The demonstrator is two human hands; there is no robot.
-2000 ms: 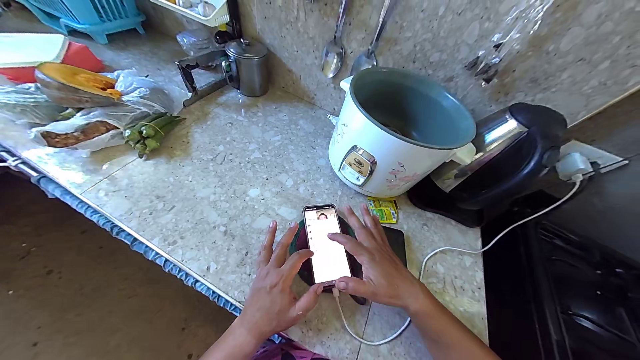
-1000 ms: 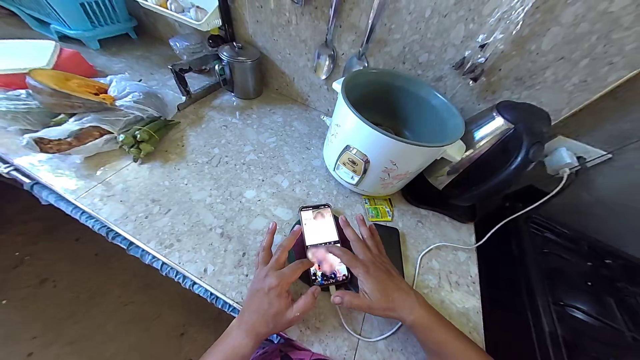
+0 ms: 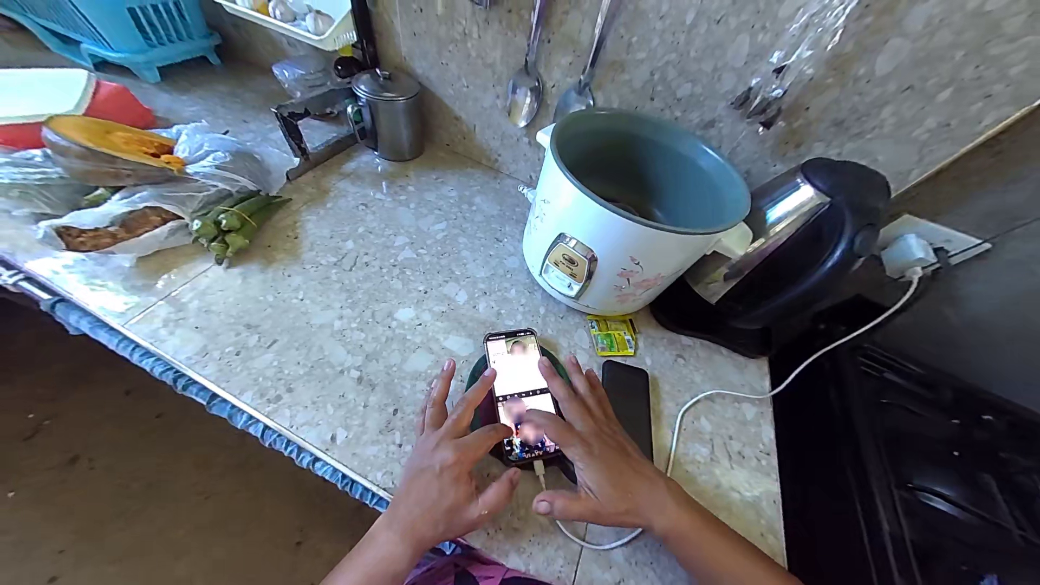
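Note:
A lit smartphone [image 3: 520,378] lies face up over a dark round object on the stone counter, with a white charging cable [image 3: 723,393] in its lower end. My left hand [image 3: 455,463] is at the phone's left edge, fingers apart, its index finger near the frame. My right hand [image 3: 597,455] hovers over the right side of the screen, fingers spread. Neither hand grips anything. A second dark phone-like slab [image 3: 628,406] lies just right of my right hand, partly hidden by it. Small yellow-green sachets [image 3: 613,335] lie above that slab.
Behind the phone stands a white rice cooker [image 3: 601,268] without a lid, beside an electric kettle [image 3: 780,244]. A black stove [image 3: 910,455] is at right. A metal mug [image 3: 390,118], cut squash [image 3: 114,150] and okra [image 3: 231,223] sit at left. Spoons [image 3: 526,93] hang on the wall.
The phone's screen has changed from a mostly white page to one with pictures in its lower half. My right hand's fingers have shifted on the phone.

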